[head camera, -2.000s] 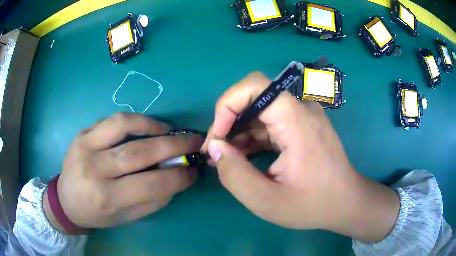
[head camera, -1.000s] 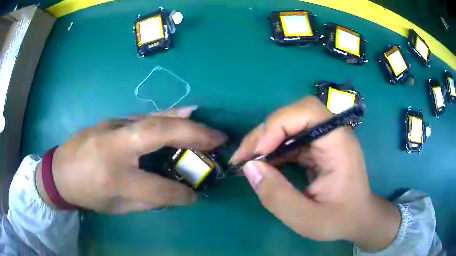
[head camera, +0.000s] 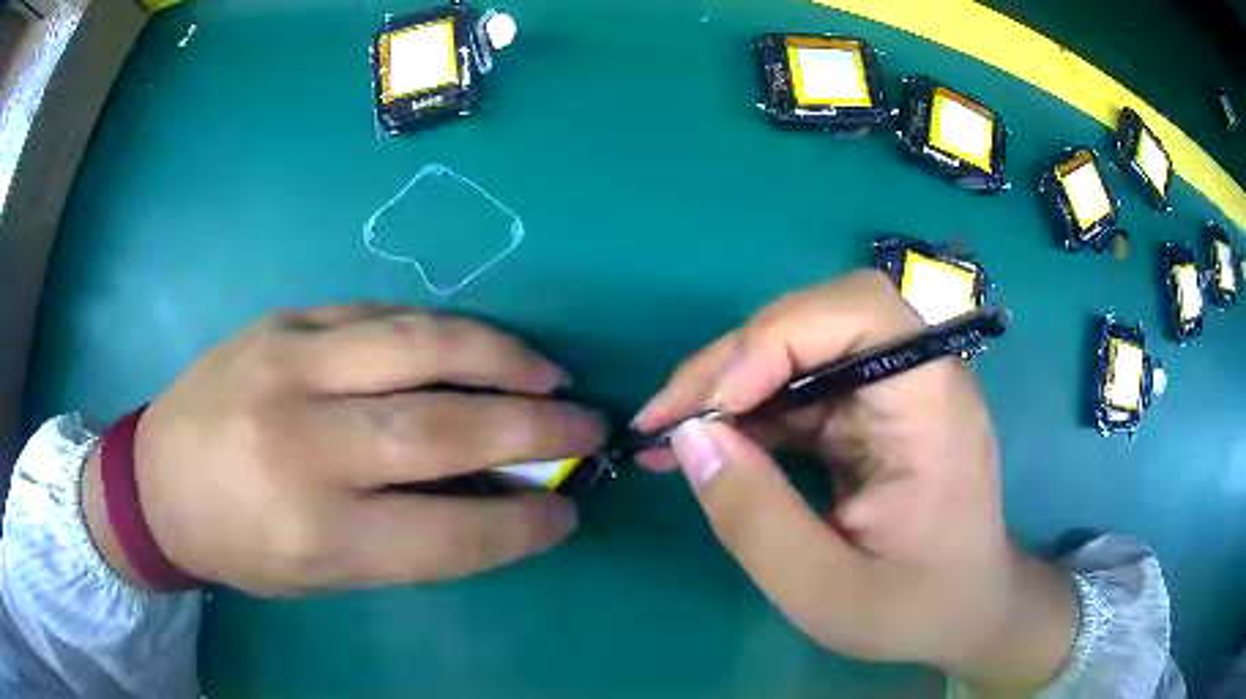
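A black watch module (head camera: 544,473) with a pale centre and yellow edging lies on the green mat, mostly hidden under my left hand (head camera: 349,451). My left fingers are spread over it and hold it, with its right edge showing past the fingertips. My right hand (head camera: 861,478) holds dark tweezers (head camera: 875,366) with pale lettering like a pen. The tweezer tips are at the module's right edge; whether they grip anything there is too small to tell.
A pale-blue sealing ring (head camera: 444,230) lies flat beyond my left hand. One module (head camera: 421,66) with a round white part is at the upper left. Several more modules (head camera: 827,78) lie at the upper right. A box wall (head camera: 68,150) stands at the left edge. Yellow tape (head camera: 1018,48) edges the mat (head camera: 656,178).
My left fingers have closed down over the module, covering more of it than a second ago. The tweezers have tilted flatter since two seconds ago, and the view has shifted.
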